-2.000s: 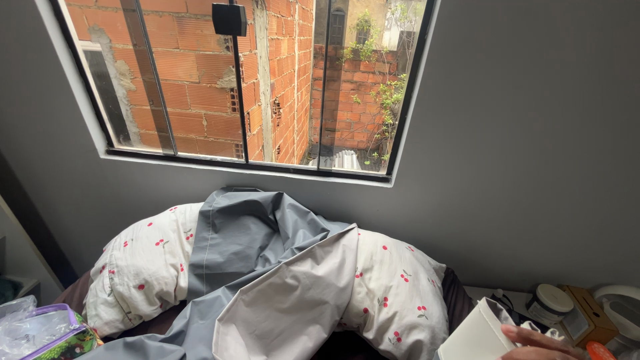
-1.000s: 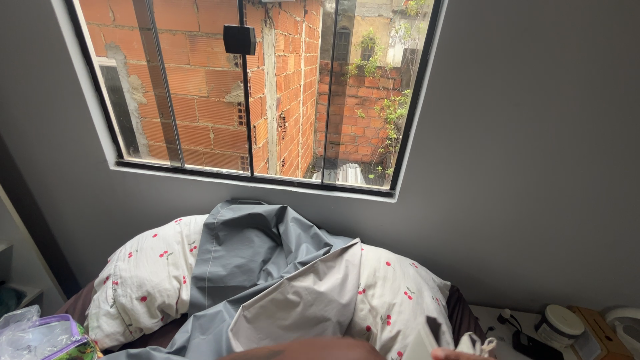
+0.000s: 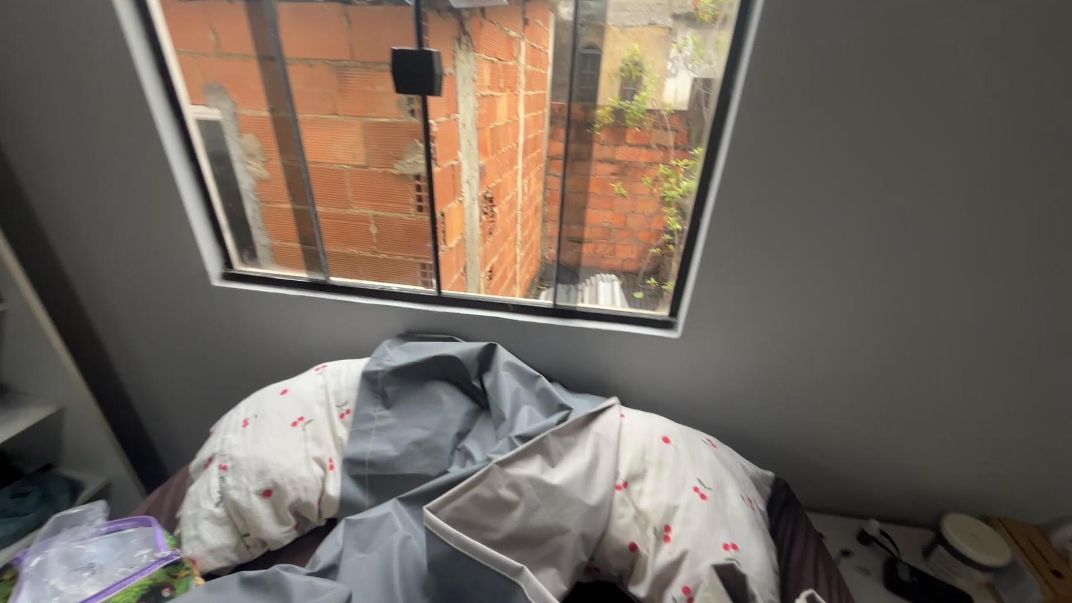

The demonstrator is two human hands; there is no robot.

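Observation:
Neither of my hands shows in the view now. A large grey fabric sheet with a paler underside lies crumpled over white pillows printed with red cherries. It hangs down toward the bottom edge, where its lower part is cut off. At the lower left, crinkled clear plastic rests on a purple-edged bag with a green pattern. Small dark and pale items, too cut off to name, show at the bottom edge right of the sheet.
A black-framed window in the grey wall looks out on brick walls. Left stands a white shelf unit with dark cloth. On the right, a pale surface holds a lidded round container, a black object and a wooden item.
A hand with a white box showed at the lower right two seconds ago, and part of a hand or arm at the bottom edge one second ago. Both have left the view.

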